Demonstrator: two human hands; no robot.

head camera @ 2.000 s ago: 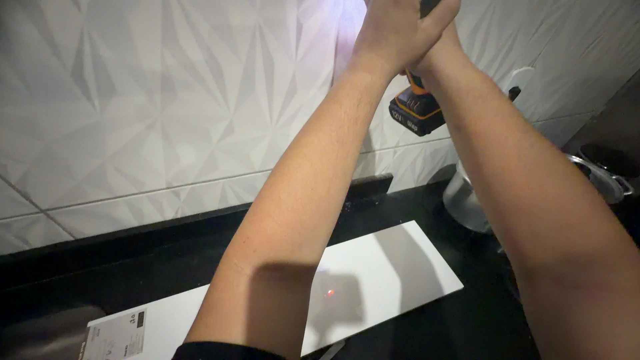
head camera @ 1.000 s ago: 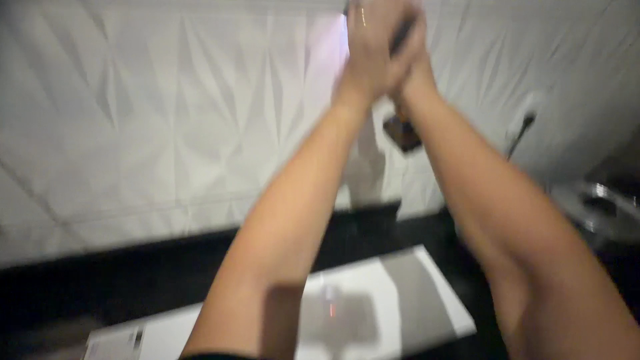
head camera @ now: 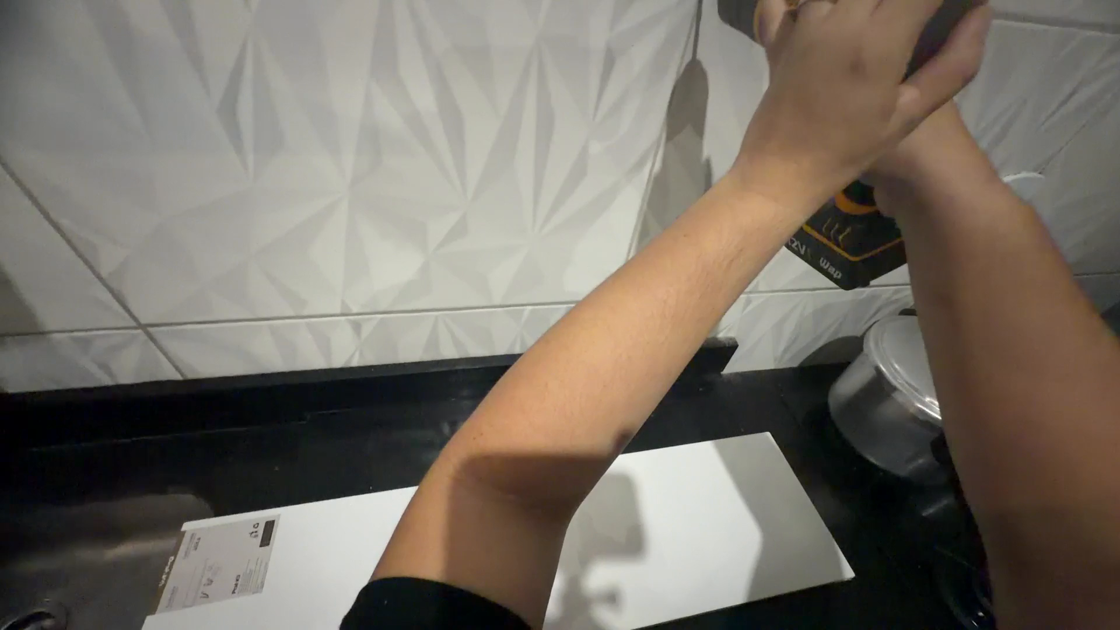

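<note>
Both my hands are raised at the upper right against the white faceted wall tiles (head camera: 420, 157). My left hand (head camera: 840, 87) is wrapped around the upper body of a black and orange cordless drill (head camera: 853, 236), whose top runs out of the frame. Behind and below it, my right hand (head camera: 932, 149) is closed around the drill's grip, partly hidden by my left hand and wrist. The battery pack shows beneath, between my forearms. The drill's tip is out of view. Below my arms a long white board (head camera: 691, 525) with a printed label (head camera: 223, 564) lies flat.
The board lies on a black countertop (head camera: 350, 464) with a low black backsplash (head camera: 262, 389). A lidded metal pot (head camera: 884, 402) stands at the right, partly behind my right forearm. At the lower left is a metal sink (head camera: 96, 542) with its drain.
My hands and the drill have moved right across the tiles. The purplish light on the wall and the red spot on the board no longer show.
</note>
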